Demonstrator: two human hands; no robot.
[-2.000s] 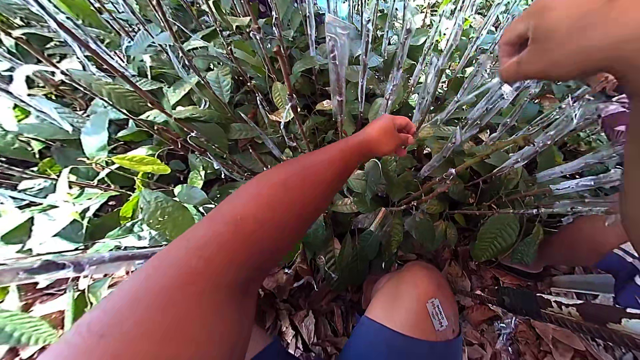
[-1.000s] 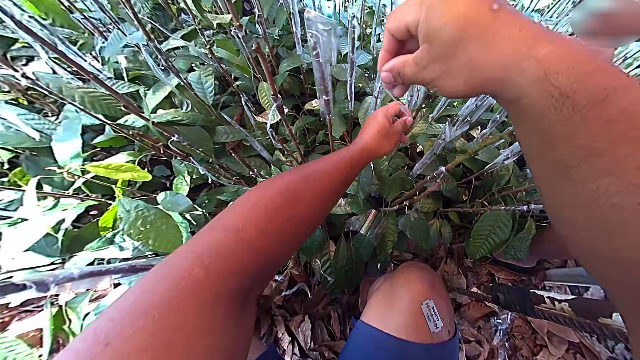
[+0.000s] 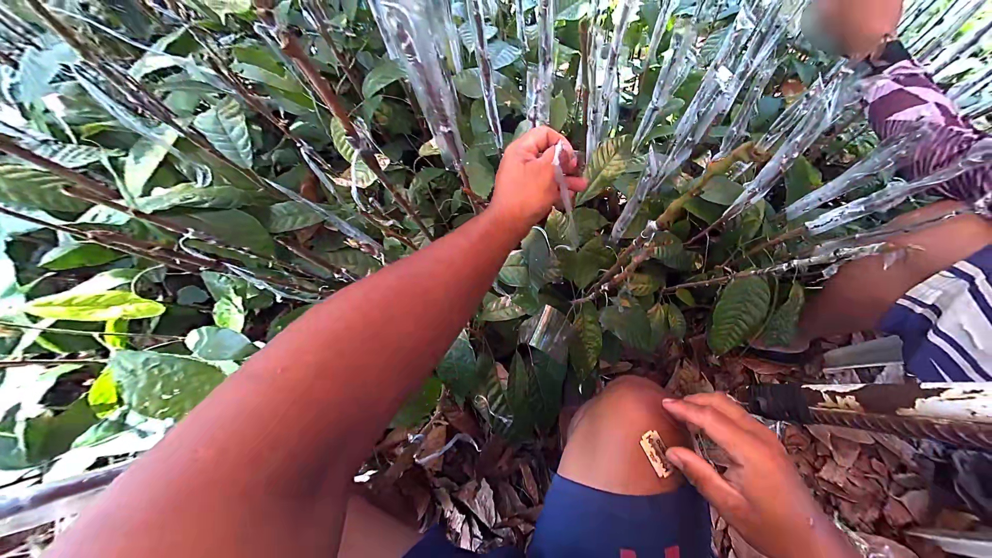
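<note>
My left hand point(image 3: 539, 174) is raised among the plant stems, its fingers closed on a thin strip of clear plastic point(image 3: 563, 186) that hangs down. Several upright stems around it are wrapped in clear plastic film point(image 3: 430, 74). My right hand point(image 3: 728, 449) is low at the right of my bent knee point(image 3: 620, 434), fingers apart, thumb and fingertips close beside a razor blade point(image 3: 656, 453) that lies flat on the knee. Whether the thumb touches the blade's edge cannot be told.
Another person's patterned sleeve point(image 3: 922, 116) and striped shorts point(image 3: 949, 314) are at the right. A rusty, peeling metal bar point(image 3: 883, 407) lies at the lower right above dry leaves point(image 3: 845, 473). Dense green leaves point(image 3: 167, 384) and bare slanting stems point(image 3: 325, 85) fill the left.
My right hand has come down from beside my left hand to the razor blade on the knee. The plastic strip now shows hanging from my left hand.
</note>
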